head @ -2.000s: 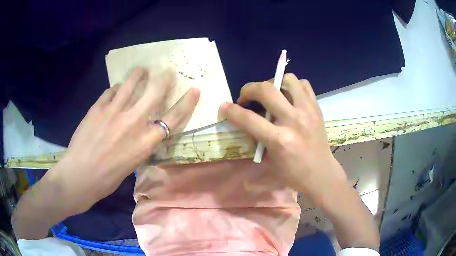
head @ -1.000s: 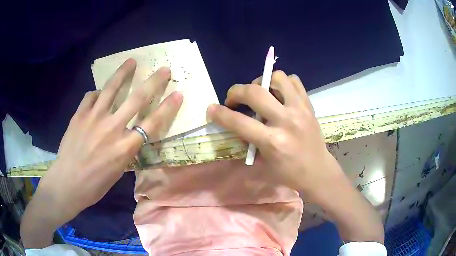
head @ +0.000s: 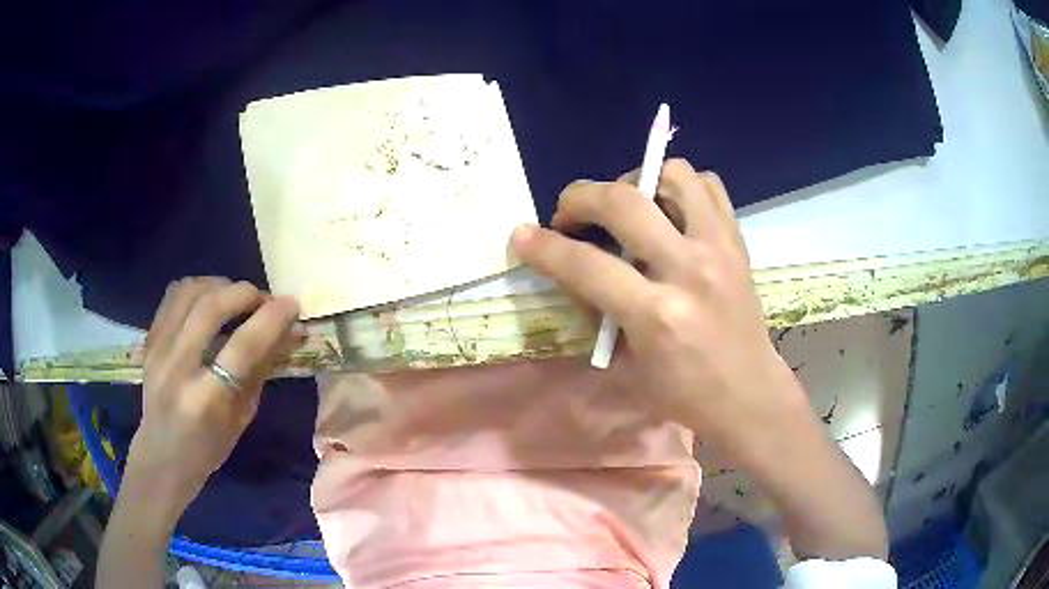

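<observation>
A cream, near-square marking template [head: 385, 190] lies flat on the dark navy jacket cloth [head: 736, 81], its lower edge by the table's front edge. My left hand [head: 213, 345], with a ring, has its thumb and index fingertips at the template's lower left corner. The fingers are curled; whether they pinch card or cloth cannot be told. My right hand [head: 673, 282] holds a thin white marking pen [head: 650, 173] upright between its fingers, pinkish tip up. Its thumb or index fingertip touches the template's lower right corner.
The white tabletop [head: 851, 224] shows at right, with a worn yellowish front edge [head: 920, 282]. A peach-pink garment [head: 506, 472] covers my lap. A blue crate rim [head: 253, 560] with navy cloth is below the table at left. A shiny packet [head: 1034, 46] is cut off at upper right.
My left hand has slid off the template's face down to its lower left corner, and its fingers have curled. The template's marked face is now uncovered. My right hand still holds the pen.
</observation>
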